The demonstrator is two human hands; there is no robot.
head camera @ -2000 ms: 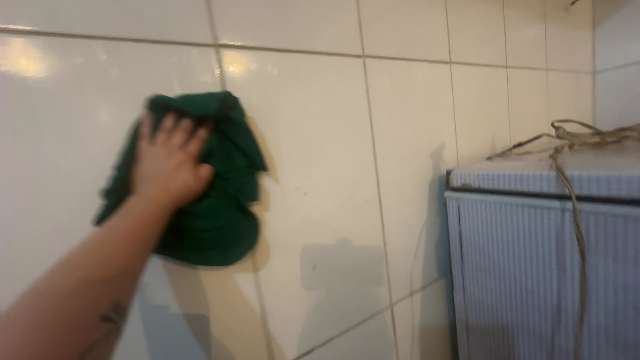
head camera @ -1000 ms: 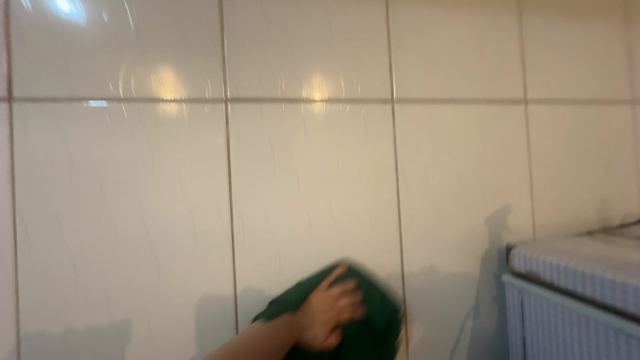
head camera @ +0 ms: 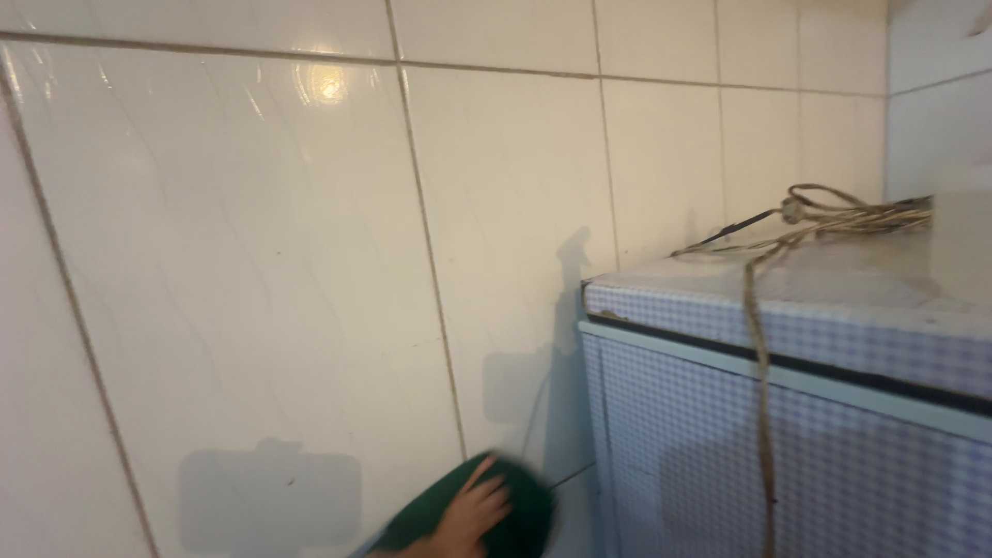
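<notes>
At the bottom edge, right of centre, my left hand [head camera: 474,513] lies on a dark green cloth [head camera: 528,508], with fingers bent over it against the white tiled wall [head camera: 271,232]. The hand and cloth are blurred, and the frame's bottom edge cuts off part of both. My right hand is out of view.
A cabinet or appliance with a blue checked covering [head camera: 682,395] stands against the wall at right. A coiled cord [head camera: 860,217] lies on its top, and one length hangs down its front. A pale object [head camera: 961,232] is at the right edge.
Two seconds ago my left hand held the cloth higher on the tiles, farther left of the checked cabinet; now both are low, close to its front corner. The view has shifted.
</notes>
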